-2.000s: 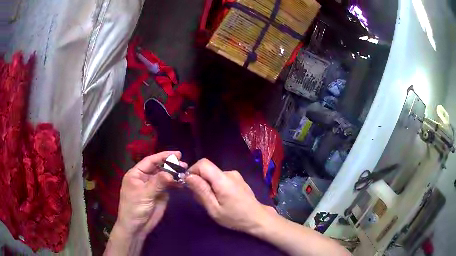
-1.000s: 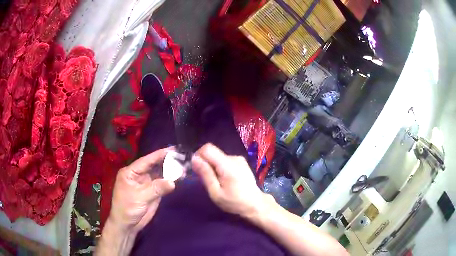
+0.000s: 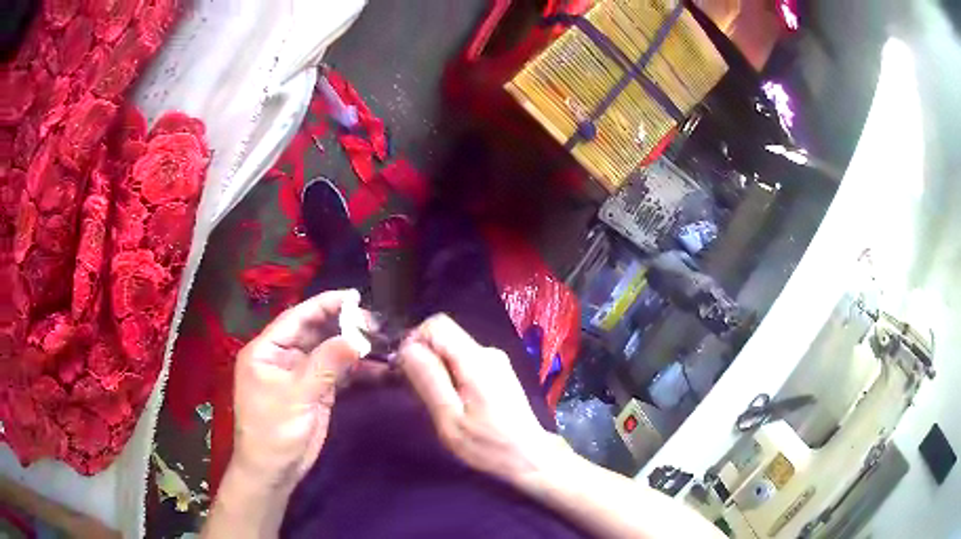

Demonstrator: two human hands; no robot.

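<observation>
My left hand (image 3: 287, 384) pinches a small white chip of chalk (image 3: 351, 321) between thumb and fingers. My right hand (image 3: 464, 384), close beside it, pinches a tiny dark tool (image 3: 381, 347) against the chalk; its shape is blurred. Both hands are bare and held above my lap. The red lace garment (image 3: 100, 263), with raised rose-like flowers, lies on the pale-covered table at the left, apart from my hands.
The white cloth (image 3: 248, 84) hangs at the left table edge. Red scraps (image 3: 364, 137) lie on the floor near my shoe. A woven slatted stool seat (image 3: 616, 79) stands ahead. A cream sewing machine (image 3: 775, 474) and scissors (image 3: 759, 412) are on the curved table at right.
The view has swung so that more of the red lace garment shows. The white chip has turned from broad face to narrow edge in my left hand. The small tool stays beside it.
</observation>
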